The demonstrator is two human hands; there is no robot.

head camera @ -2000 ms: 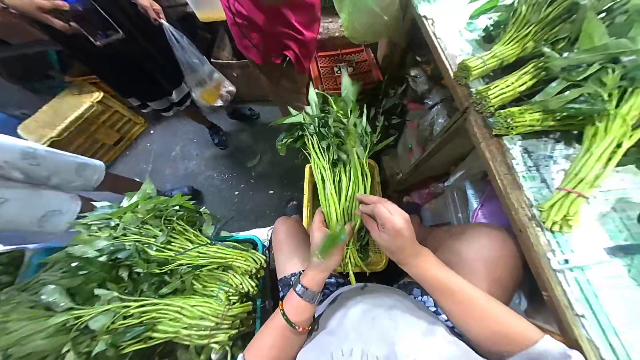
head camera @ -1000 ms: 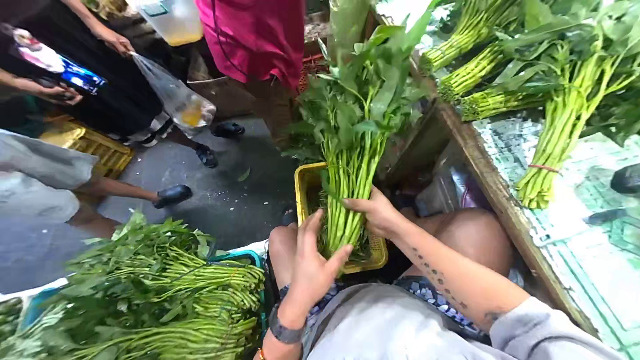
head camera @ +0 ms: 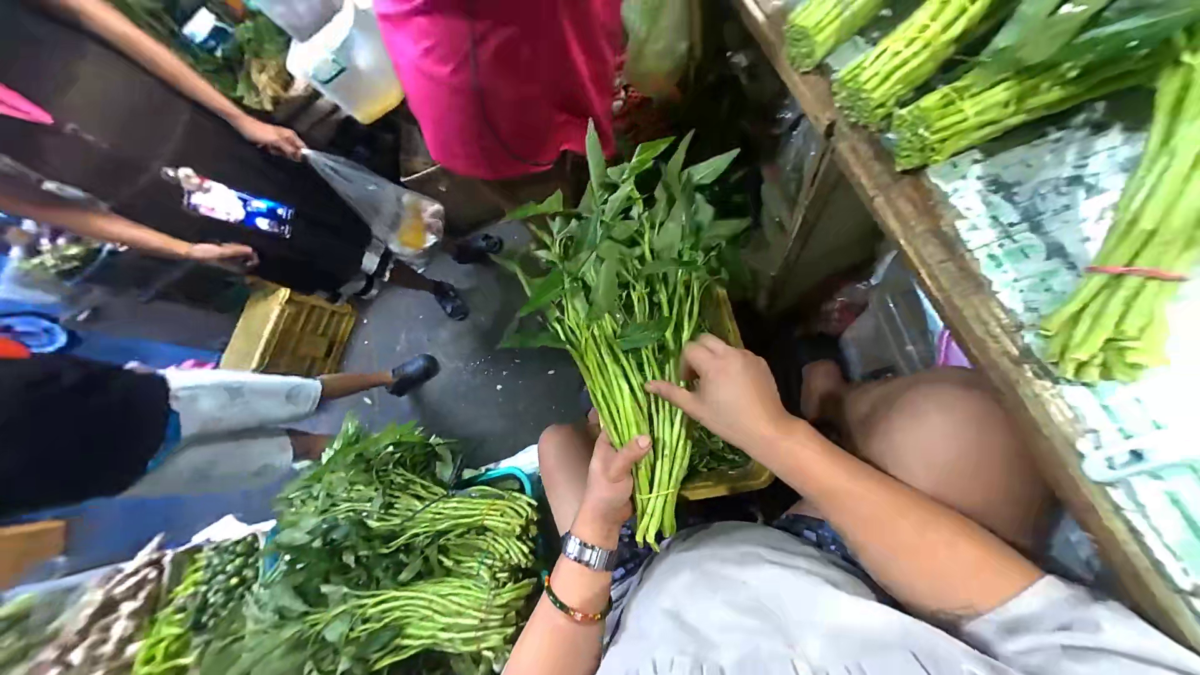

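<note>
A leafy bunch of water spinach [head camera: 647, 375] leans over a yellow plastic crate [head camera: 727, 483] between my knees, its leaves pointing away from me. My left hand [head camera: 614, 473] is wrapped round the lower stems from the left, thumb across them. Near the cut ends a thin band circles the stems. My right hand [head camera: 727, 384] rests against the bunch's right side, thumb out over the stems and fingers bent; whether it grips any stems I cannot tell. Loose greens lie in the crate below.
At lower left, more greens [head camera: 450, 562] are heaped by a teal basket rim [head camera: 506, 476]. A wooden-edged table [head camera: 937, 244] on the right bears tied bunches [head camera: 1125, 244]. People stand ahead and left, one with a plastic bag [head camera: 384, 202]. Another yellow crate [head camera: 291, 328] is beyond.
The bunch, more upright a second ago, now tilts with its cut ends toward me. My right hand has moved from the lower stems up along the right side.
</note>
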